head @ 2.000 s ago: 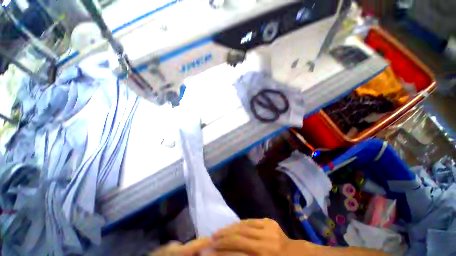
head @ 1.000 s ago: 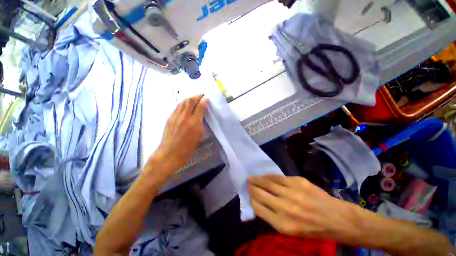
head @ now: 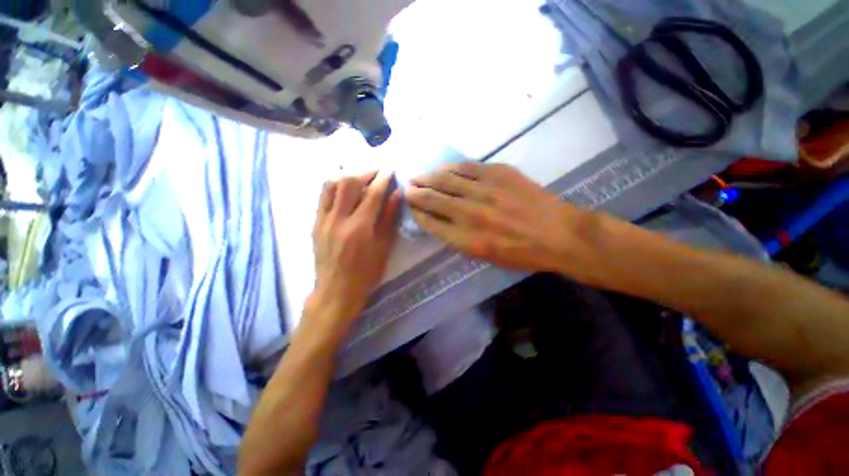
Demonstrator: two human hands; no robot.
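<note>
My left hand (head: 352, 232) and my right hand (head: 493, 214) are close together on the machine bed, below the needle area. Between their fingertips they hold a pale collar piece (head: 408, 221). Most of the piece is hidden under the fingers or lost in glare. The white sewing machine head (head: 270, 65) is just above my hands, at the upper left. The needle is too washed out to see clearly.
Heaped light-blue strips (head: 200, 251) cover the table's left side. Black-handled scissors (head: 691, 82) lie on grey-blue scrap cloth (head: 777, 102) at the upper right. A ruler (head: 605, 186) runs along the front edge. A blue bin's rim (head: 712, 395) shows lower right.
The view has moved closer to the machine. My right hand has moved up from the strip's lower end to beside my left hand, and the piece's hanging length no longer shows.
</note>
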